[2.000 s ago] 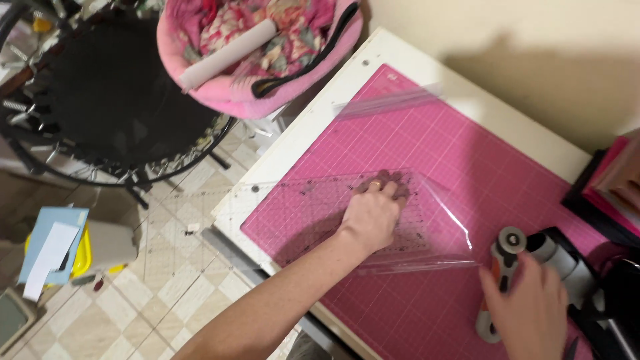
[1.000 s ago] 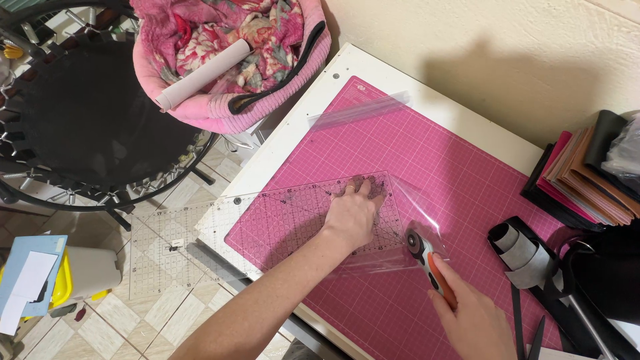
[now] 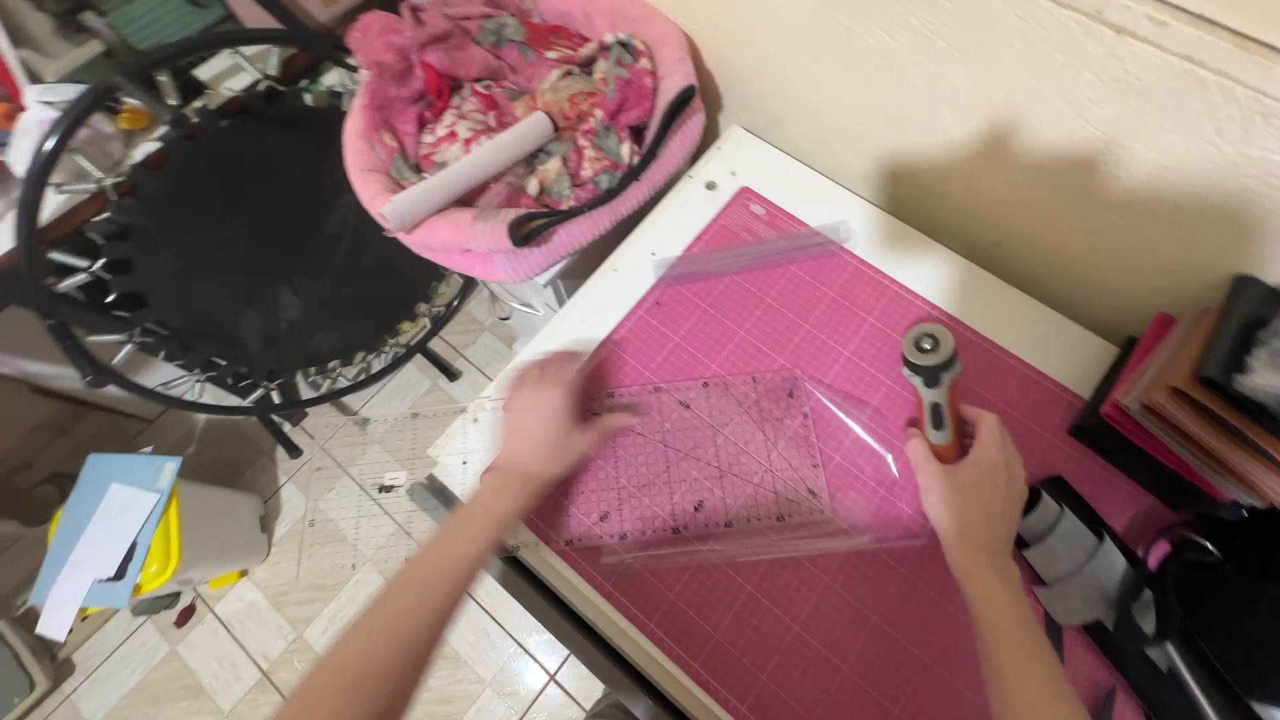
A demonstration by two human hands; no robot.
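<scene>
My right hand [image 3: 970,490] grips the orange and grey handle of a rotary cutter [image 3: 932,385], its round blade head pointing up and away, over the right part of the pink cutting mat [image 3: 770,630]. A clear quilting ruler [image 3: 700,450] lies across the mat and sticks out past the table's left edge. Under and beside it is a sheet of clear plastic film [image 3: 870,430]. My left hand [image 3: 545,425], blurred, is over the ruler near the table's left edge with thumb and fingers apart; whether it touches the ruler cannot be told. A clear plastic strip [image 3: 755,252] lies at the mat's far corner.
A pink fabric basket [image 3: 480,250] with floral cloth and a white roll [image 3: 470,172] stands beyond the table [image 3: 770,170]. Stacked coloured sheets [image 3: 1190,390] and rolled grey material [image 3: 1080,550] are at right. A mini trampoline [image 3: 270,240] and a bin [image 3: 225,520] stand on the floor.
My right hand reached the rotary cutter on the mat, picked it up and held it by the film's edge; now it is farther right. My left hand has left the ruler's middle, moving left.
</scene>
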